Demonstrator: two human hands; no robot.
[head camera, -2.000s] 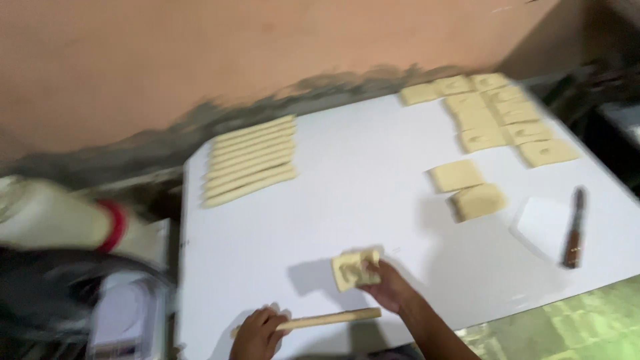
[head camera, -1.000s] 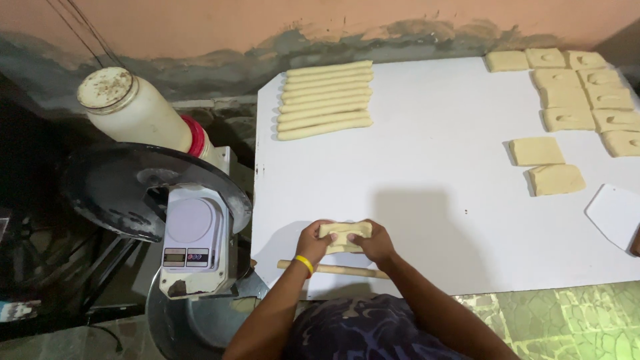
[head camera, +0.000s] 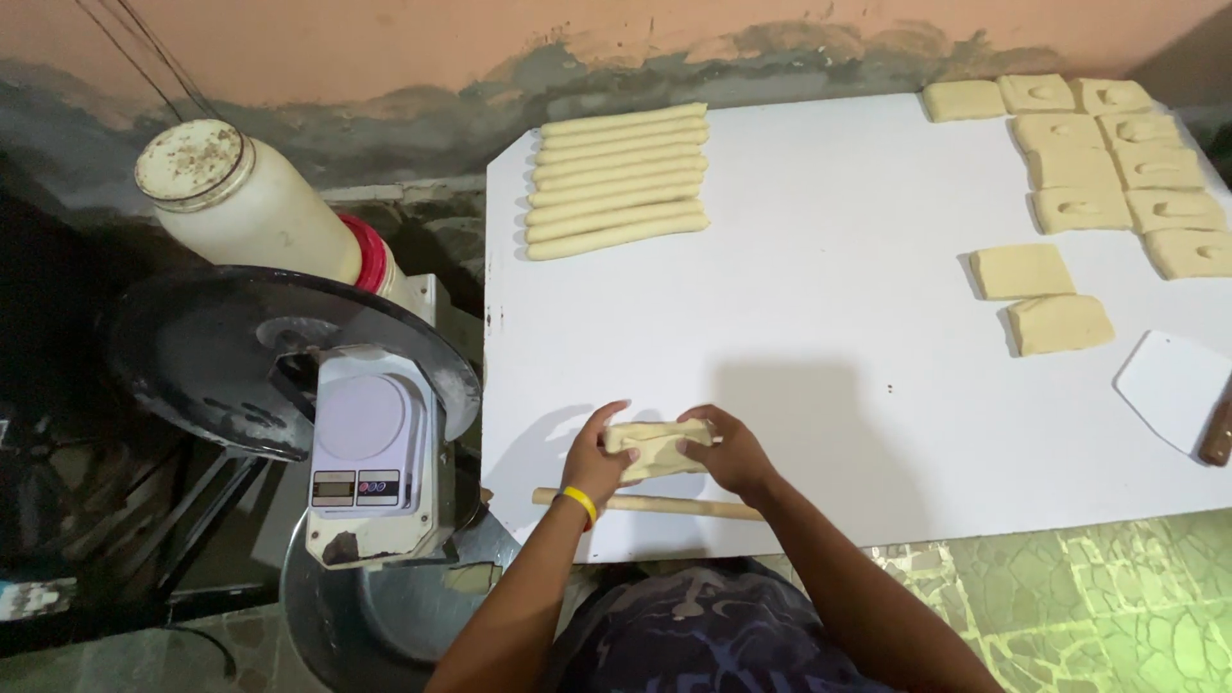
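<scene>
Near the front edge of the white table, both hands grip one piece of dough (head camera: 660, 454), its far edge folded over toward me. My left hand (head camera: 599, 456) holds its left end, thumb on top; a yellow wristband circles that wrist. At the right end is my right hand (head camera: 724, 449), thumb also pressed on the dough. A wooden rolling pin (head camera: 664, 505) lies just on the near side of the hands. Several rolled dough strips (head camera: 621, 183) lie side by side at the back left. Two flat dough pieces (head camera: 1022, 271) touch at the right, with more dough pieces (head camera: 1078, 207) behind them.
Left of the white table (head camera: 818, 289) stand a kitchen scale (head camera: 364, 423), a large black basin (head camera: 212, 356) and a plastic jar (head camera: 260, 212). A metal bowl (head camera: 385, 616) sits below. A white dough scraper (head camera: 1169, 390) and a wooden handle (head camera: 1218, 433) lie at the right edge. A wall borders the back.
My left hand has moved from the rolling pin to the dough, which both hands now hold. Between one second ago and now, the dough's far edge has been folded inward. The view has shifted.
</scene>
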